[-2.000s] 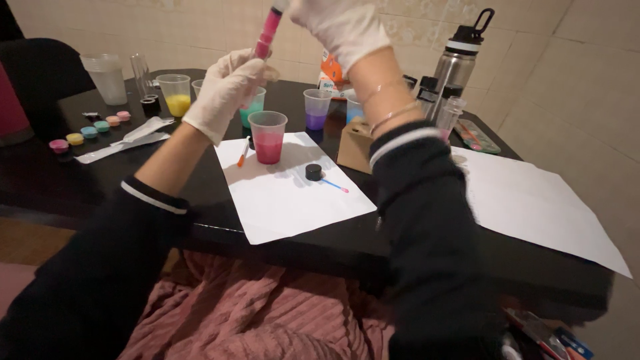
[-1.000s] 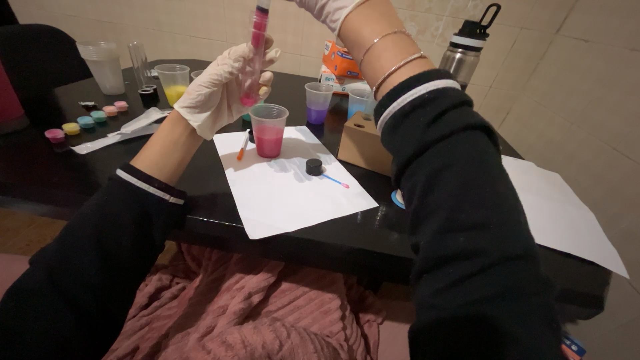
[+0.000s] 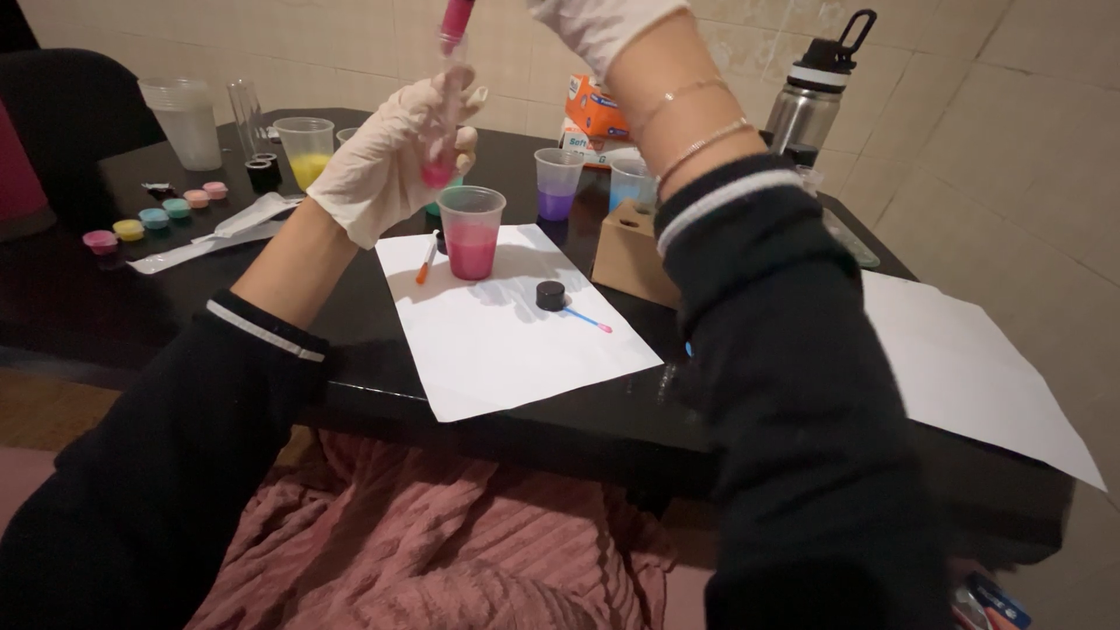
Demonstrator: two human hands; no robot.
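My left hand, in a white glove, grips a clear test tube with some pink liquid at its bottom. The tip of a syringe with pink liquid sits at the tube's mouth; its upper part is out of frame. My right hand, also gloved, is raised at the top edge, its fingers cut off, so its hold cannot be seen. Below the tube, a plastic cup of pink liquid stands on white paper, near a black cap, a pink-tipped swab and an orange-tipped brush.
Cups of yellow, purple and blue liquid stand behind. At left are small paint pots, plastic wrappers and stacked cups. A cardboard holder, glove boxes, a steel bottle and more paper are right.
Pink liquid now shows at the bottom of the tube in my left hand, as it did one second ago. The syringe has shifted upward against the tube. My right hand remains high.
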